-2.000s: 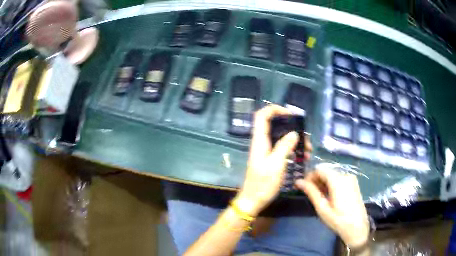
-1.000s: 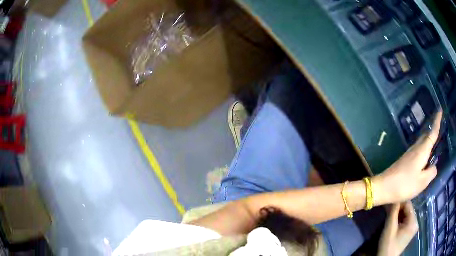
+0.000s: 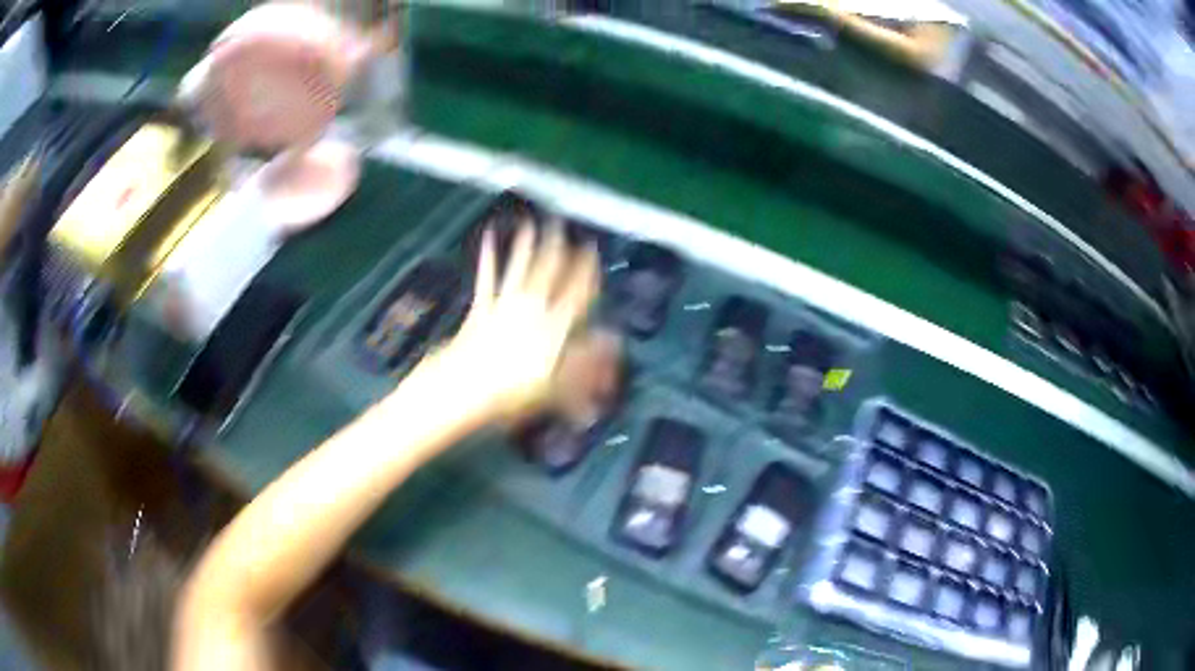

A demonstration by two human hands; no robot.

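Note:
My left hand (image 3: pixel 524 328), blurred, reaches in from the lower left over the left part of the clear phone tray (image 3: pixel 524 505). Its fingers look spread, and no held thing shows. It partly covers some black keypad phones. One phone (image 3: pixel 564 443) lies just below the hand. Two more phones, one in the middle (image 3: pixel 659 485) and one at the right (image 3: pixel 758 527), lie in the near row with pale label areas. Others lie in the far row, one of them (image 3: pixel 806 380) beside a yellow-green mark. My right hand is not in view.
A lens tray (image 3: pixel 937 524) with small square pockets stands right of the phones. A pink fan (image 3: pixel 275 92), a yellow-and-white box (image 3: pixel 144 197) and a flat black slab (image 3: pixel 243 347) are at the left. A green conveyor with a white edge strip (image 3: pixel 917 334) runs behind.
The view has swung back from the floor and carton to the bench. My left hand has moved to the left side of the phone tray; my right hand has left the picture.

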